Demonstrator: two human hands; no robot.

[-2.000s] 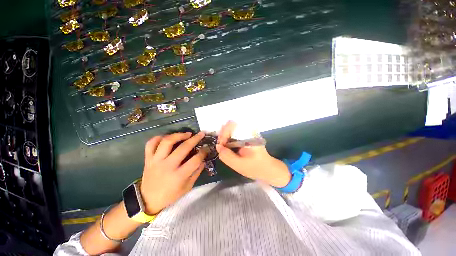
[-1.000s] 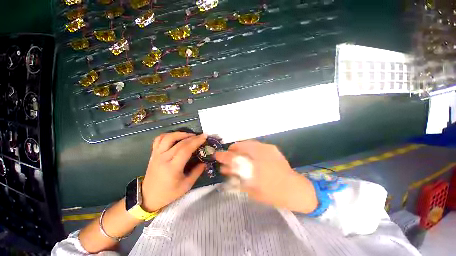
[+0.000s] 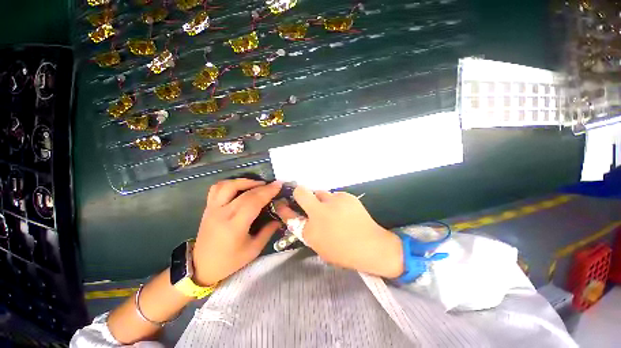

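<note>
A dark round housing point(image 3: 274, 209) is held between my hands at the bench's near edge, mostly hidden by fingers. My left hand point(image 3: 235, 221) grips it from the left. My right hand point(image 3: 340, 228) is over its right side, with thumb and fingers on or close to it. A thin pale stick end shows just past my right knuckles; what it is I cannot tell. A small shiny part point(image 3: 286, 240) hangs below the housing under my right fingers.
A clear tray point(image 3: 150, 168) with spaced gold circuit pieces lies beyond my hands. A white strip point(image 3: 368, 151) and a white sheet with squares point(image 3: 507, 95) lie to the right. A black tray point(image 3: 58, 163) is at left. A densely filled tray point(image 3: 596, 61) is far right. A red bin point(image 3: 591, 272) stands below.
My right hand has come back over the housing and now covers more of it. One second ago it was blurred at the housing's right. My left hand keeps its hold.
</note>
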